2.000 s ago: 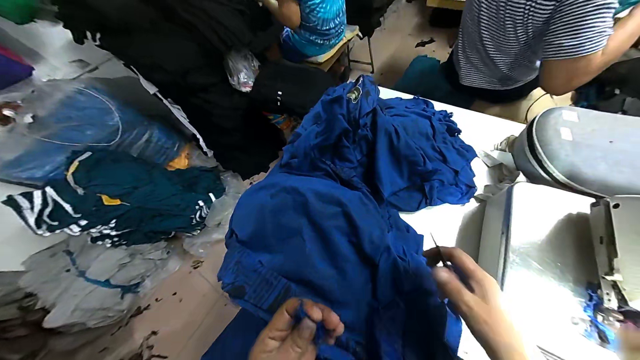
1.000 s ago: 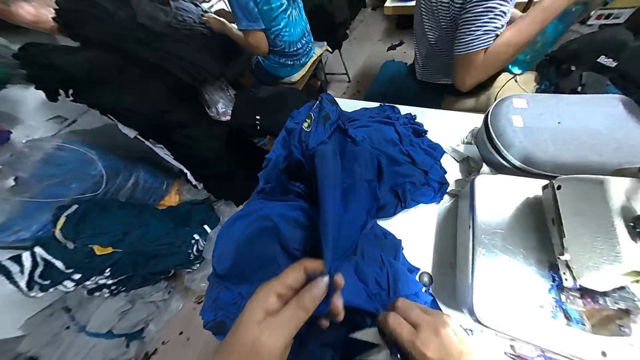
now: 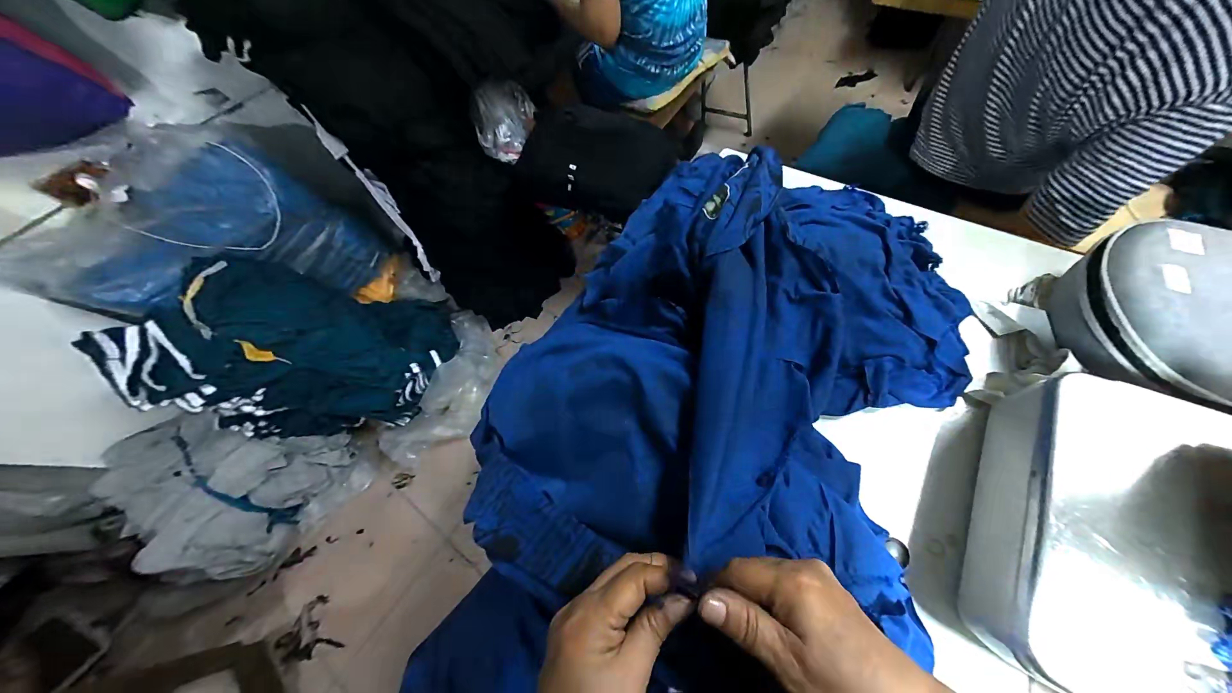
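Note:
A heap of blue fabric [image 3: 616,395] lies over the white table and hangs past its near left edge. My left hand [image 3: 616,621] and my right hand [image 3: 804,616] meet at the lower middle, thumbs and forefingers pinching a small gathered bit of the blue cloth between them. A long fold runs from the fingertips up to the far end of the heap, where a small round patch [image 3: 715,202] shows. The rest of the fingers on both hands are partly hidden. Whether the right hand also holds a small tool cannot be told.
A pale metal machine housing [image 3: 1136,520] and a rounded grey machine part [image 3: 1165,298] stand right on the white table [image 3: 885,448]. Dark green fabric [image 3: 318,337] and a grey cloth bundle [image 3: 231,481] lie left. Two people sit beyond.
The small pointed tool seen in my right hand two seconds ago is no longer visible. My hands, apart then, are together at the cloth, which is drawn into a long fold.

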